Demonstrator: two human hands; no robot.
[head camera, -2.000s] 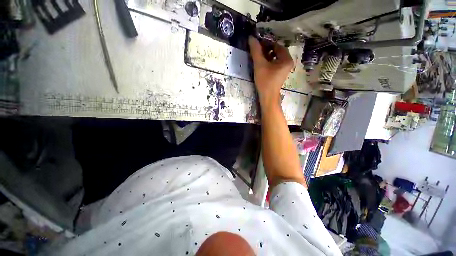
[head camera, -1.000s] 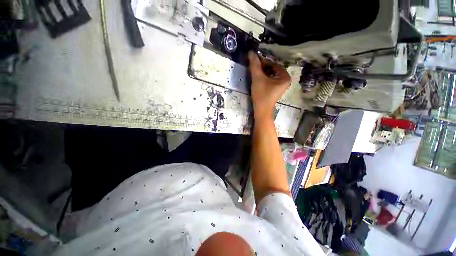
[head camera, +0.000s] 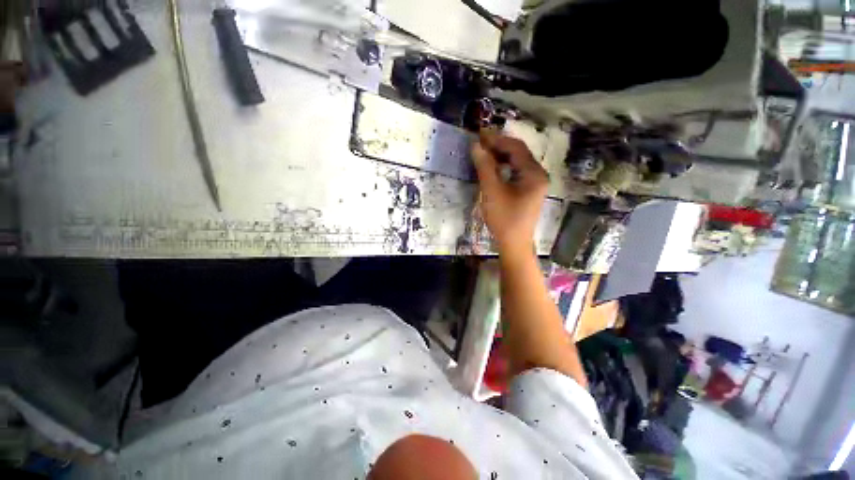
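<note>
The sewing machine head (head camera: 647, 103) stands at the upper right over a bed with an open dark slot. One round shiny hook (head camera: 427, 82) sits in the slot, and a second hook (head camera: 482, 112) shows just beyond my fingertips. My right hand (head camera: 511, 183) is bare, with thumb and fingers bent close together at the slot's near edge; whether they pinch something small cannot be told. A flat grey slide plate (head camera: 408, 136) lies left of the hand. My left hand is out of the picture.
On the white table (head camera: 281, 187) at left lie a slotted black part (head camera: 98, 42), a long thin rod (head camera: 194, 112) and a dark strip (head camera: 238, 56). A parts box (head camera: 586, 234) sits right of my wrist. A ruler scale runs along the table's front edge.
My right hand has drawn back a little from the slot towards me, and the second hook now shows beyond the fingertips. The camera view has shifted slightly.
</note>
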